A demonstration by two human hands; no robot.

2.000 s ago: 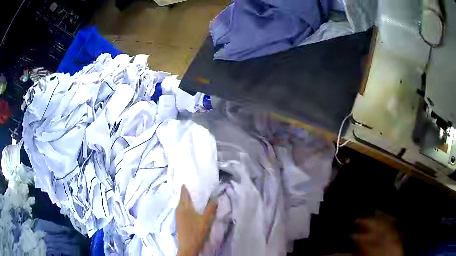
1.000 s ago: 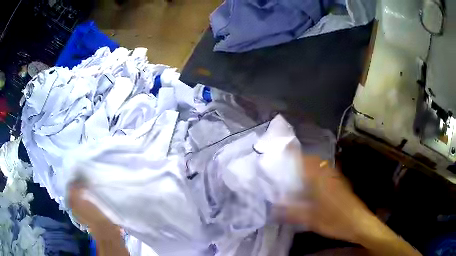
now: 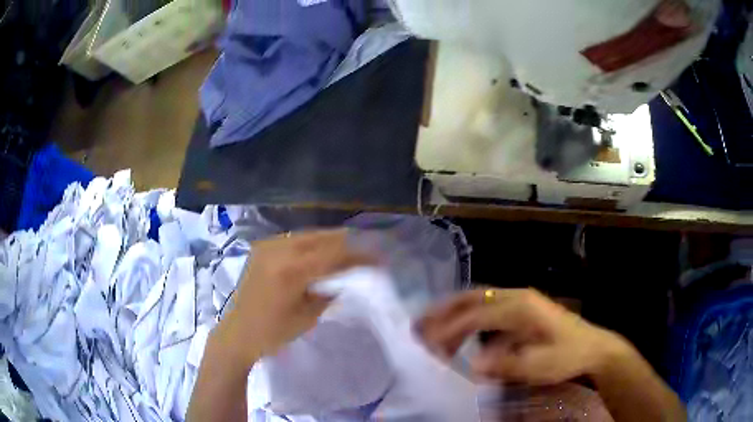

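Observation:
A white garment piece (image 3: 384,317) is held in front of my lap, blurred by motion. My left hand (image 3: 301,276) is on its upper left part, its fingertips blurred and partly hidden by the cloth. My right hand (image 3: 504,330), with a yellow ring, is at its right side with bent fingers; whether it grips the cloth is unclear. More pale lilac cloth (image 3: 330,371) hangs below and between the hands. The sewing machine head (image 3: 570,49) with a torn red-brown sticker is above right, with its needle area over the machine bed (image 3: 479,124).
Heaped white pieces (image 3: 107,288) with dark edges fill the left. Blue-lilac cloth (image 3: 281,66) lies on the dark mat (image 3: 330,157). Yellow snips (image 3: 687,124) lie right of the machine. A blue basket (image 3: 687,346) with bluish pieces is at lower right.
The view has turned right, bringing the machine head in. My hands have come closer together, with white cloth between them. The heap now sits further left in view.

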